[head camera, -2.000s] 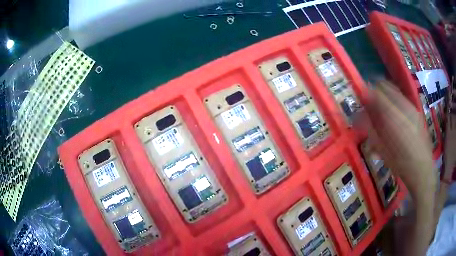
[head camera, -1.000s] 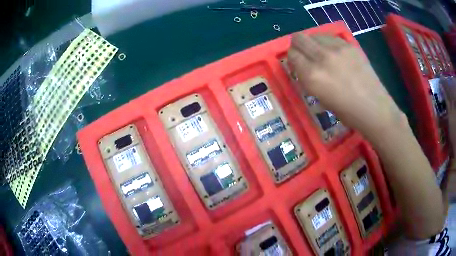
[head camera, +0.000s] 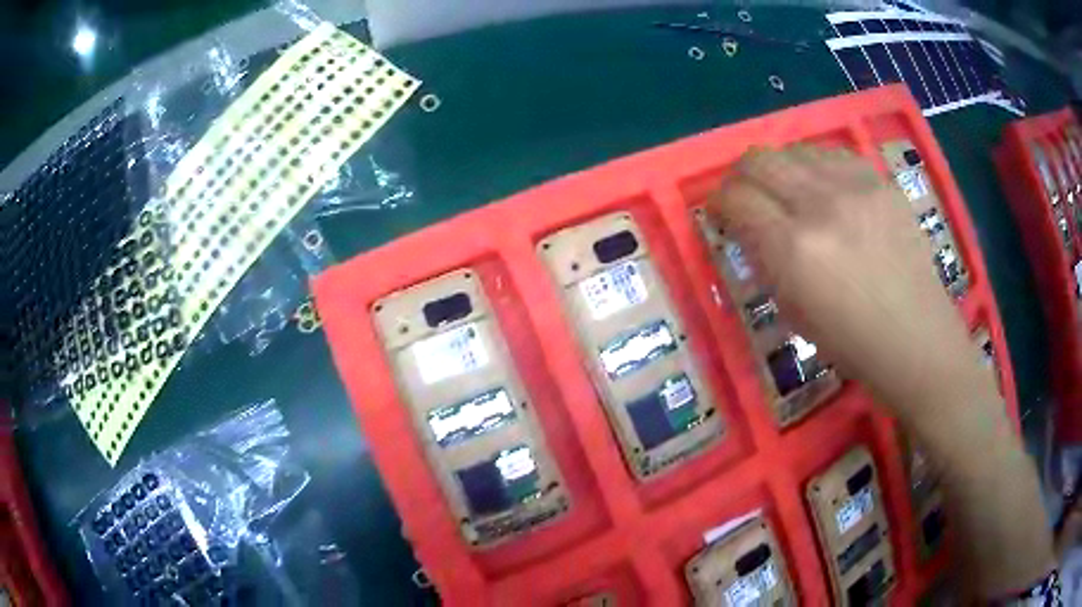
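Note:
A red tray (head camera: 522, 231) holds gold phone housings, each with a dark oval window, a white label and a circuit board. In its upper row lie a first housing (head camera: 472, 391), a second (head camera: 629, 379) and a third (head camera: 771, 332). My right hand (head camera: 819, 225) is bare. Its bunched fingertips are at the top of the third housing and cover its window. My hand and wrist hide the housing beside it. Whether the fingers hold a small piece cannot be seen. My left hand is not in view.
A yellow dotted adhesive sheet (head camera: 279, 148) and small black rings (head camera: 131, 308) on clear film lie at left. More black pieces in a clear bag (head camera: 154, 534) lie lower left. A dark stick (head camera: 736, 34), pale loops and a dark strip sheet (head camera: 914, 59) lie behind; another red tray (head camera: 1032, 178) is at right.
My right hand has moved from the far right of the tray, over the fourth housing, to the third one. The view has shifted, so the tray sits further right in the picture.

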